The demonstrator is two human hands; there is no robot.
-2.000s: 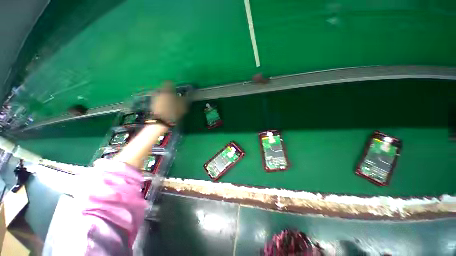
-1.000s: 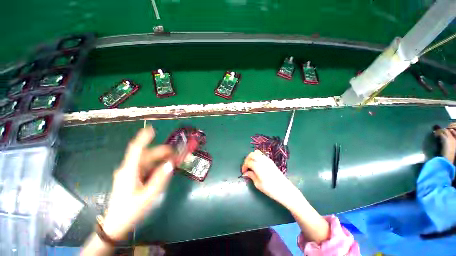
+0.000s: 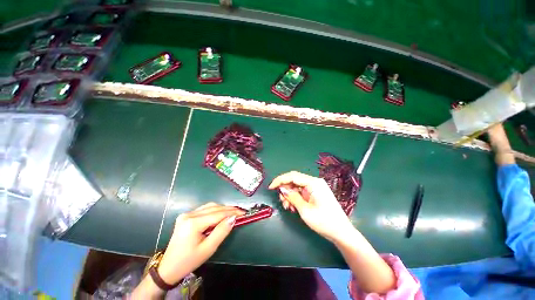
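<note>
My left hand (image 3: 196, 239) holds a red-rimmed phone half-assembly (image 3: 254, 215), tilted on its side edge, low over the bench. My right hand (image 3: 305, 199) is just right of it, thumb and fingertips together; something small and dark shows at the fingertips, too small to name. Another phone half-assembly (image 3: 237, 170) lies face up against the left pile of dark-red side strips (image 3: 233, 140). The right pile of side strips (image 3: 341, 179) lies behind my right hand, beside a pale narrow strip (image 3: 367, 153).
Black tweezers (image 3: 415, 210) lie at right. Phones (image 3: 290, 82) sit on the green belt beyond the worn ledge (image 3: 264, 109). A loaded blister tray (image 3: 82, 44) is at upper left, empty trays (image 3: 29, 152) below it. A blue-sleeved person's arm (image 3: 516, 193) reaches past a pale post (image 3: 493, 111).
My left hand has moved from the left pile down towards the bench front and now holds a phone. My right hand has drawn left from the right pile. The co-worker's arm reaches towards the belt.
</note>
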